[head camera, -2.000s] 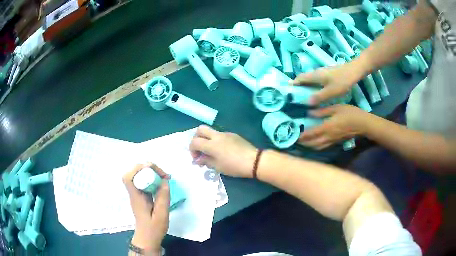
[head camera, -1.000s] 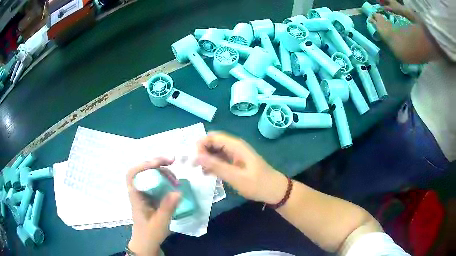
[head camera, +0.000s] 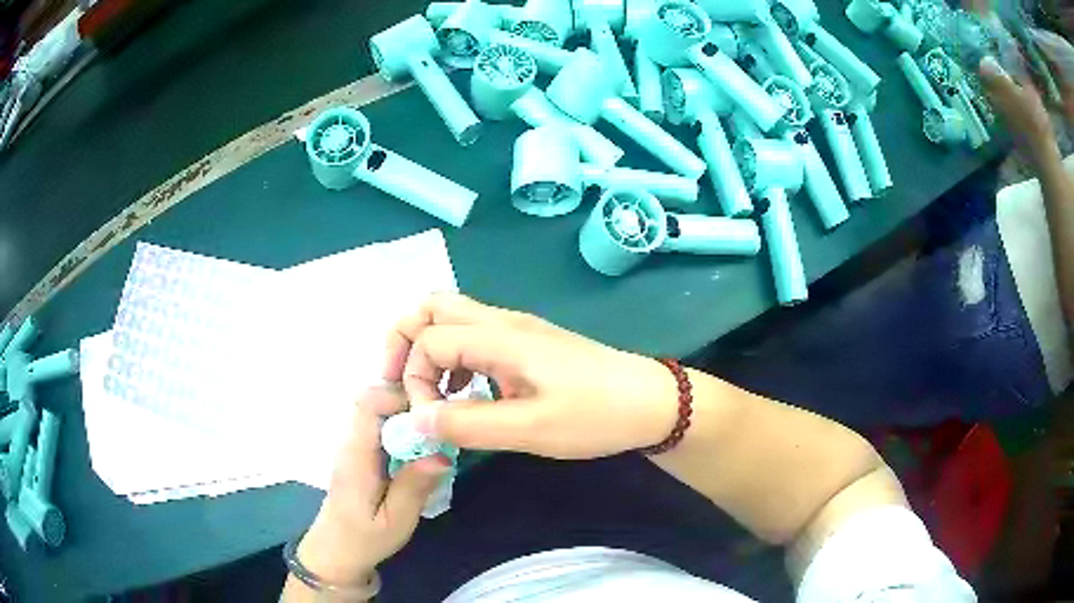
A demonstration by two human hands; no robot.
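My left hand (head camera: 379, 477) grips a turquoise handheld fan (head camera: 409, 436), whose pale round end points up toward the camera; most of the fan is hidden by my hands. My right hand (head camera: 518, 383) is over the fan, its thumb and fingertips together at the fan's end. Whether a sticker is between its fingers cannot be seen. White label sheets (head camera: 194, 342) with rows of grey ring prints lie left of and under my hands.
A large heap of turquoise fans (head camera: 707, 106) lies at the upper right. A single fan (head camera: 415, 185) lies beyond the sheets. A smaller fan pile (head camera: 35, 424) is at the far left. Another person's arm (head camera: 1027, 118) shows at the right edge, near a red stool (head camera: 960, 495).
My right hand has moved left from the sheets onto the fan in my left hand. The other person's hands have moved away from the near fans to the far right. The view has shifted slightly.
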